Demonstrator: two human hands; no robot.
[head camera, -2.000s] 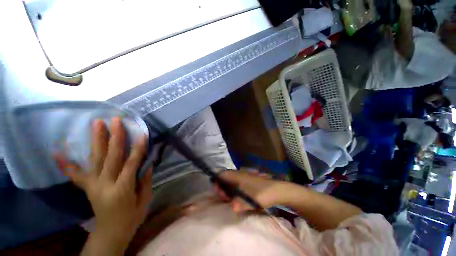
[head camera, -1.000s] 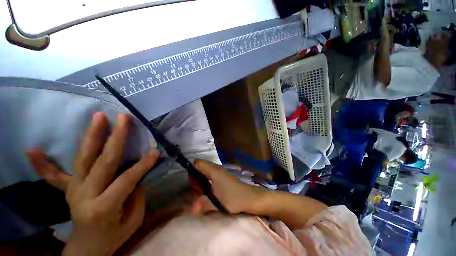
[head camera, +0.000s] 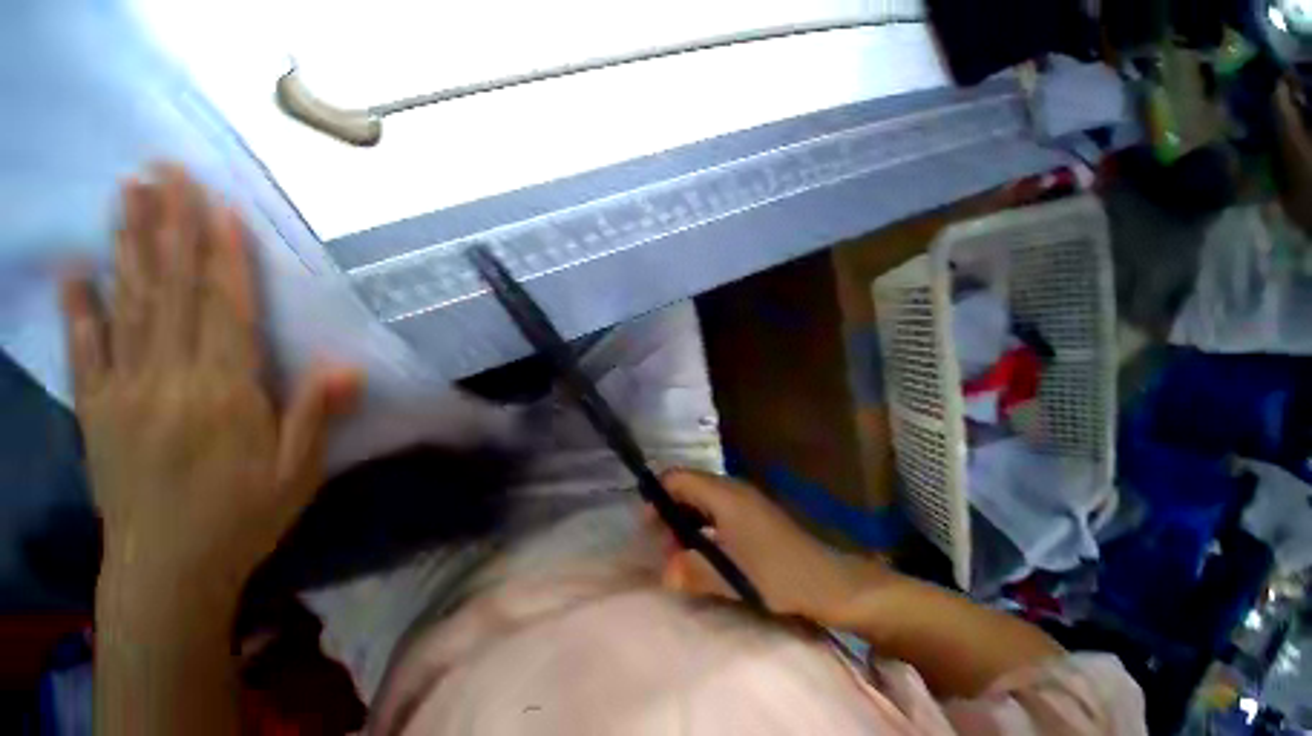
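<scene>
My left hand lies flat on a pale blue-white fabric panel at the left, fingers extended and thumb out to the side. The panel covers the left part of the table and hangs over the front edge. A blurred dark part shows below it, near my lap. My right hand holds long black shears by the handle end, right of the panel. The blades look closed and slant up and left, their tip over the ruler strip. My right fingers are partly hidden.
The ruler strip runs along the white machine table's front edge. A tan notch marks the cover plate corner. A cream perforated basket with white and red scraps stands at the right, beside a brown box. A person's white clothing shows far right.
My left hand and the panel have shifted up and left across the table, and the panel's curved edge no longer shows. The shears remain in my right hand. The view has also shifted.
</scene>
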